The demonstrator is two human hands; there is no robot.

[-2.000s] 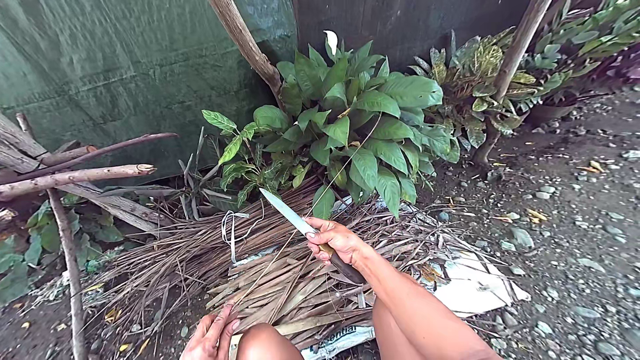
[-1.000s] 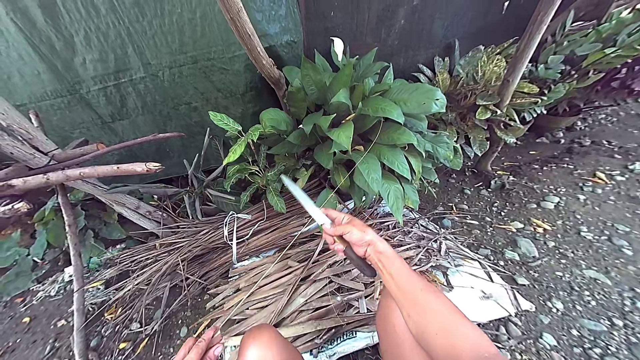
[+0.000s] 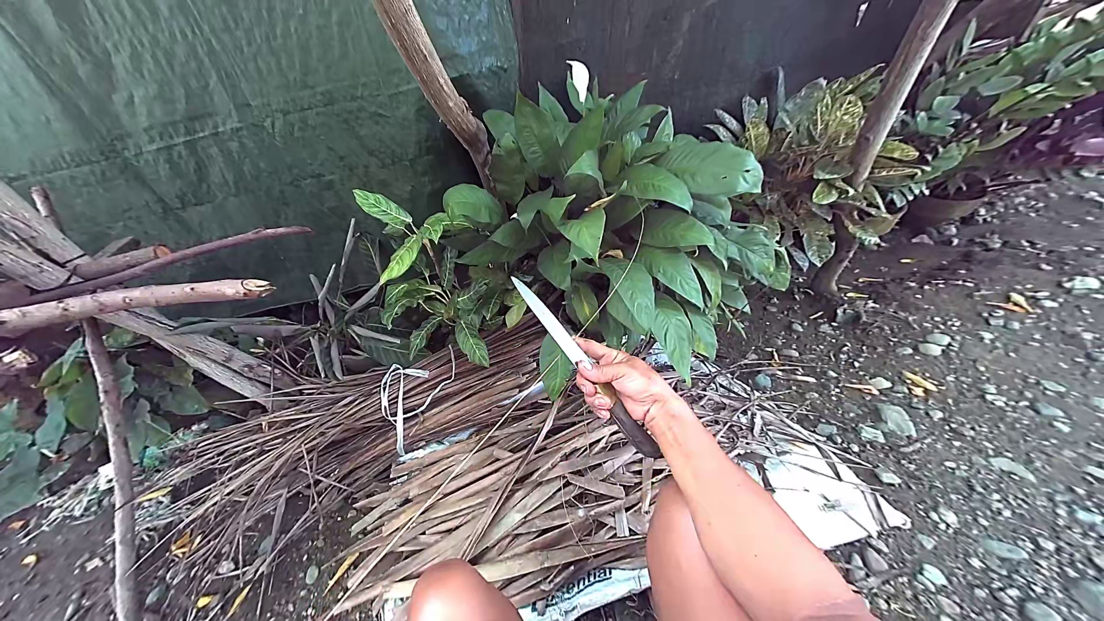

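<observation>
My right hand [image 3: 623, 381] grips the dark handle of a knife [image 3: 552, 326], its pale blade pointing up and left. A thin, long strip of midrib or leaf passes by the knife and curves up in front of the leafy plant; whether my fingers also hold it, I cannot tell. Below the hand lies a pile of dry palm leaf strips [image 3: 483, 492] on a white printed sack [image 3: 595, 593]. Thin brown midribs [image 3: 285, 448] are heaped to its left, with a white tie [image 3: 398, 405] on them. My left hand is out of view.
A peace lily [image 3: 630, 224] with broad green leaves grows just beyond the pile, before a green tarpaulin [image 3: 216, 112]. Cut branches [image 3: 138, 299] jut in from the left. A slanting wooden post [image 3: 901, 86] and stony soil [image 3: 983, 414] are at the right.
My left hand, at the bottom edge in both earlier frames, has dropped out of view. The right hand still holds the knife, now slightly farther right and lower.
</observation>
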